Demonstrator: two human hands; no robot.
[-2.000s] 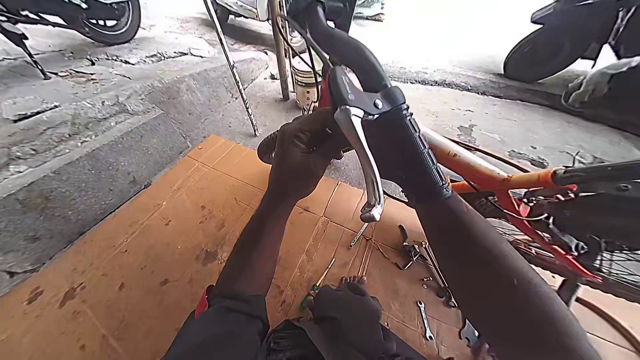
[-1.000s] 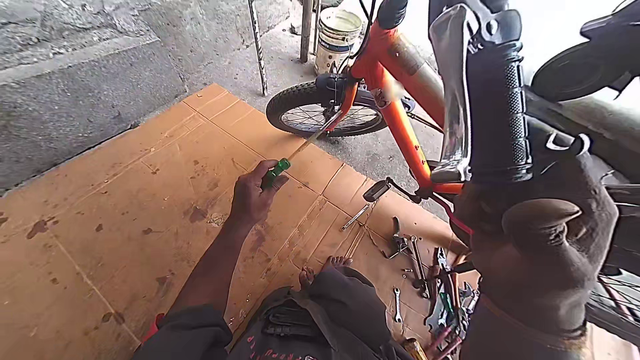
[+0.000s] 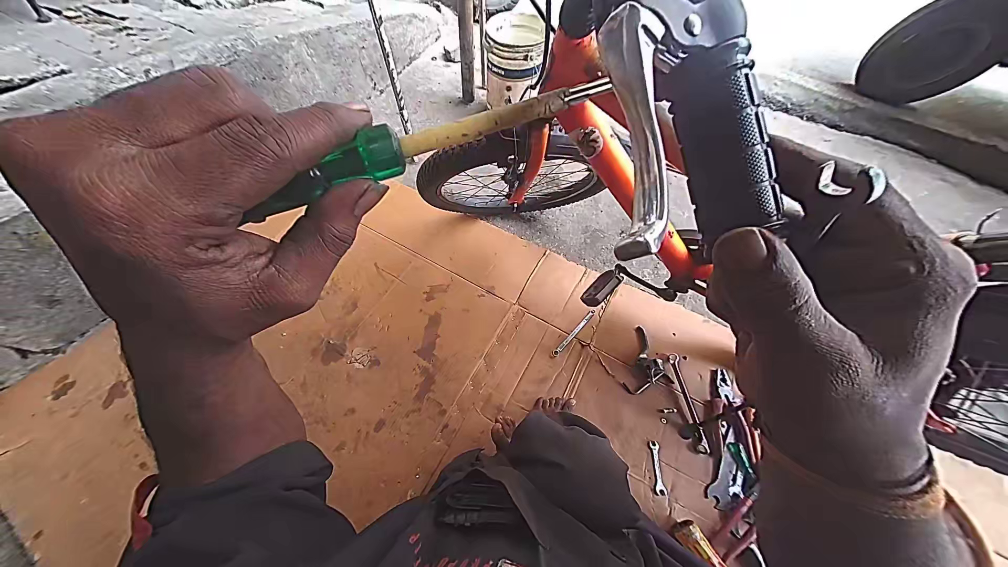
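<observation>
My left hand (image 3: 228,197) grips the green handle of a screwdriver (image 3: 370,153). Its shaft, in a yellow sleeve, points right, and the bare tip lies by the silver brake lever (image 3: 642,134), where contact cannot be told. My right hand (image 3: 843,299) is closed around the lower end of the black rubber handlebar grip (image 3: 728,142), thumb on the near side. The brake lever hangs left of that grip, under its black clamp. Behind them stands the orange bicycle frame (image 3: 606,161) with its front wheel (image 3: 512,177) and a pedal (image 3: 602,287).
A stained cardboard sheet (image 3: 378,346) covers the ground. On it lie a small spanner (image 3: 657,468), a thin metal tool (image 3: 573,333), a brake lever part (image 3: 650,370) and several pliers and spanners at lower right. A bucket (image 3: 512,55) stands behind, near a stone kerb (image 3: 315,55).
My left hand, by the handlebar two seconds ago, was low over the cardboard with the screwdriver one second ago; now it has the screwdriver raised to the brake lever.
</observation>
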